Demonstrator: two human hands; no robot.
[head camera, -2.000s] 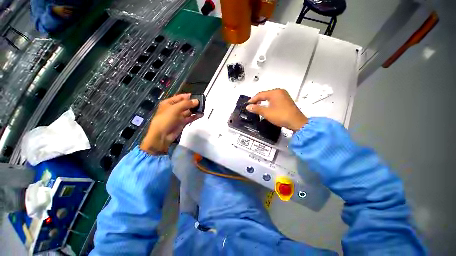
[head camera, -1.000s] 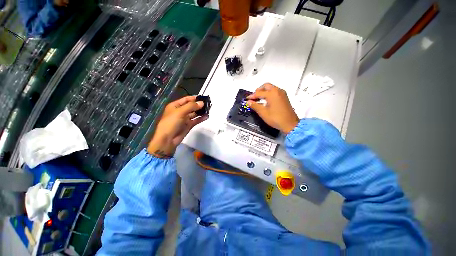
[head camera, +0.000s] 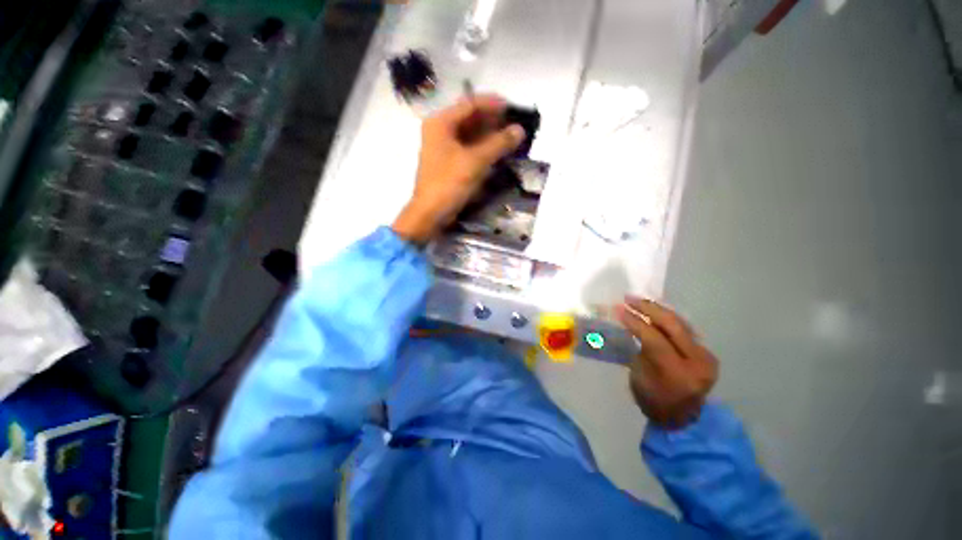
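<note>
My left hand (head camera: 448, 164) is over the black fixture (head camera: 480, 216) on the white machine, its fingers on a small black square unit (head camera: 522, 129). The unit is blurred and above the fixture's far end. The fixture's near part shows shiny metal-like surfaces, and my hand covers part of it. My right hand (head camera: 675, 364) is at the machine's front right corner, beside a green-lit button (head camera: 596, 340). Its fingers are bent and blurred, and I cannot tell whether they hold anything.
The red emergency stop (head camera: 557, 338) on its yellow base is on the machine's front. A dark clustered part (head camera: 411, 74) lies on the machine top. Clear trays with black units (head camera: 190, 203) are at left. A blue control box (head camera: 90, 475) and white cloth (head camera: 32, 332) are at lower left.
My left hand has moved right with the black unit, over the fixture. My right hand has left the fixture for the machine's front right corner. The button there now glows green. The view has shifted.
</note>
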